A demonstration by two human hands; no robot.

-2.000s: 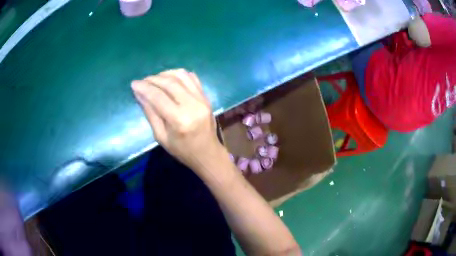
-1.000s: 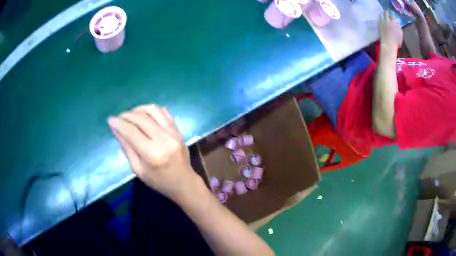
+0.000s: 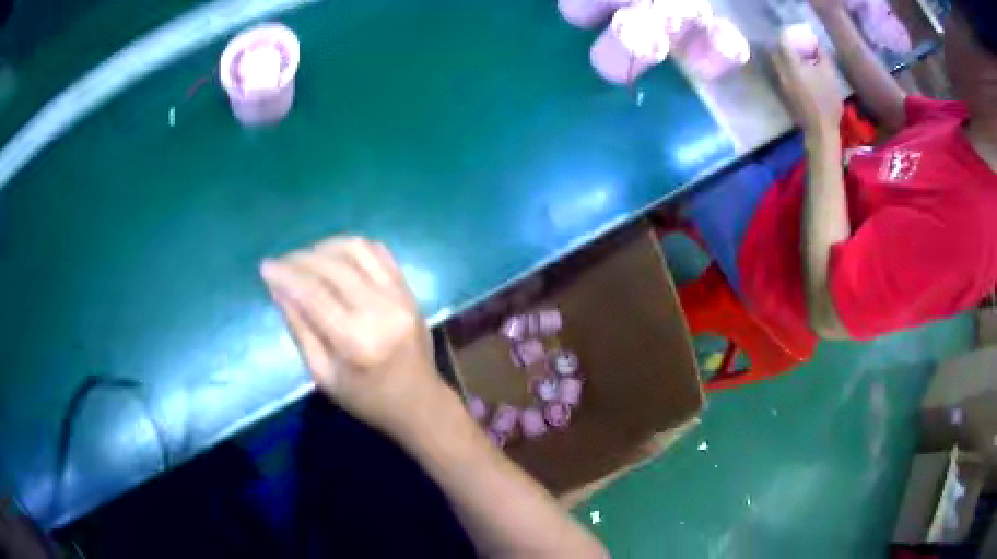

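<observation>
My right hand (image 3: 355, 317) is over the front edge of the green bench, back of the hand up, its fingers bent and close together. It is blurred, and whether anything is held under the fingers is hidden. My left hand is not in view. A single pink cup-shaped unit (image 3: 260, 74) stands on the green bench top (image 3: 361, 164) beyond my hand, with a thin dark red wire at its left side. Several pink units (image 3: 632, 46) are clustered at the far side of the bench.
An open brown carton (image 3: 623, 360) below the bench edge holds several loose pink units (image 3: 532, 421). A dark cable (image 3: 68, 420) loops over the bench edge at lower left. A person in red (image 3: 907, 240) sits on the right by a red stool (image 3: 743, 333), hands at a grey-white board (image 3: 754, 109).
The view has shifted, bringing more of the far pink units and the person in red into the picture. My right hand keeps a similar pose. The pinkish blur at the lower left edge is gone.
</observation>
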